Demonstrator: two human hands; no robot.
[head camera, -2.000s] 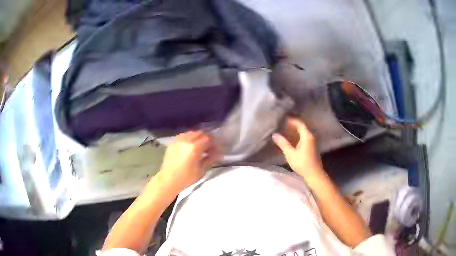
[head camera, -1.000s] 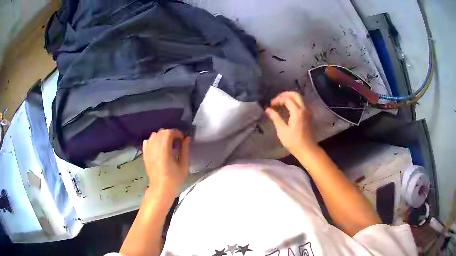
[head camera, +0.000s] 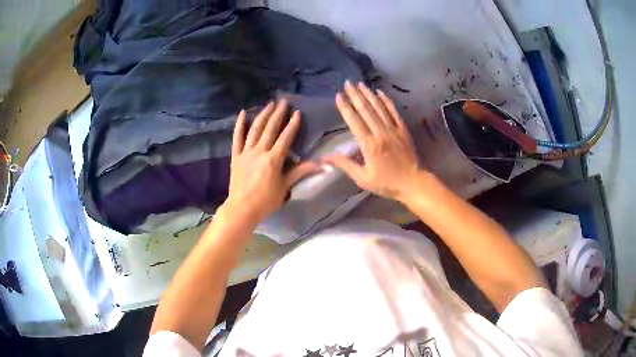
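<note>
A dark charcoal garment lies spread over the table, with a purple-dark strip along its near side. A pale grey-white layer lies at its near right edge, partly under my hands. My left hand lies flat on the garment, fingers spread. My right hand lies flat on the garment's right part, fingers extended. The two thumbs nearly meet over the pale layer. Neither hand grips anything. The steam iron, dark with an orange-brown handle, stands to the right of my right hand.
Blue and yellow-orange hoses run right from the iron and curve upward. Dark scraps lie on the stained white table. A white roll sits at lower right. A pale blue folded cloth strip is at the left.
Both hands have moved from the garment's near edge up onto it and opened flat. The white piece that stood out between them is now mostly covered by dark cloth and hands.
</note>
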